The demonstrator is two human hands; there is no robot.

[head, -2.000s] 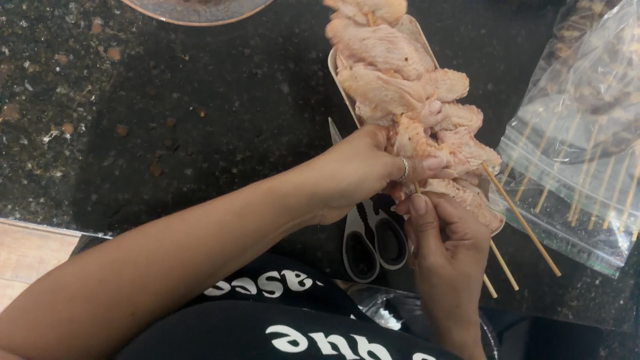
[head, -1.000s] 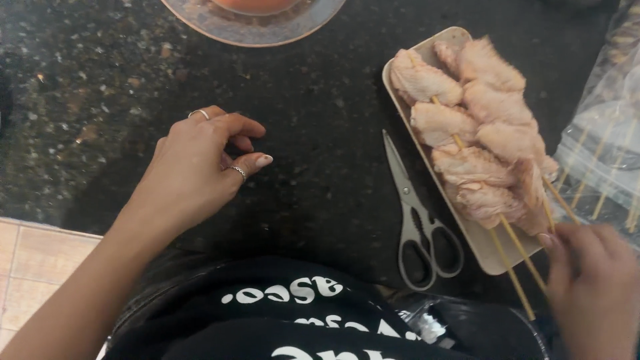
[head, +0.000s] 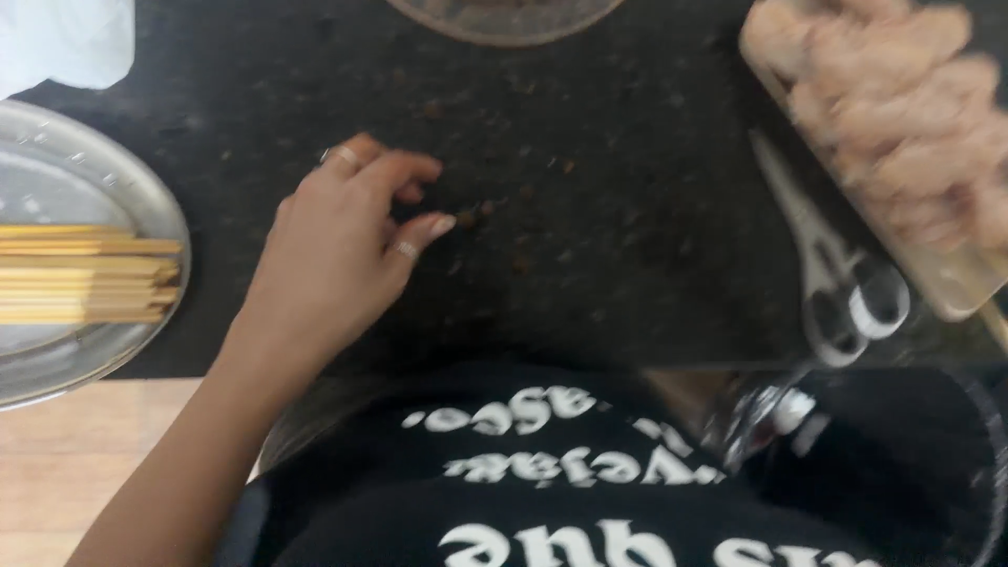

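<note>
My left hand (head: 339, 228), with rings on it, hovers over the dark stone countertop (head: 551, 291), fingers loosely curled and holding nothing. Left of it, a bundle of wooden skewers (head: 87, 279) lies on an oval metal platter (head: 169, 205). At the right, skewered raw chicken pieces (head: 906, 110) fill a pale tray (head: 957, 291). Kitchen scissors (head: 819, 236) lie beside the tray, handles toward me. My right hand is out of view. The picture is blurred by motion.
The rim of a round dish (head: 512, 35) shows at the top edge. A white plastic item (head: 71, 39) is at the upper left. Near my dark printed shirt (head: 512, 488), crinkled clear plastic (head: 772, 417) lies at the counter's front edge.
My left hand has left the skewered chicken, which lay in my hands two seconds ago. My right hand has gone out of sight. The view has swung left, bringing in the platter of skewers.
</note>
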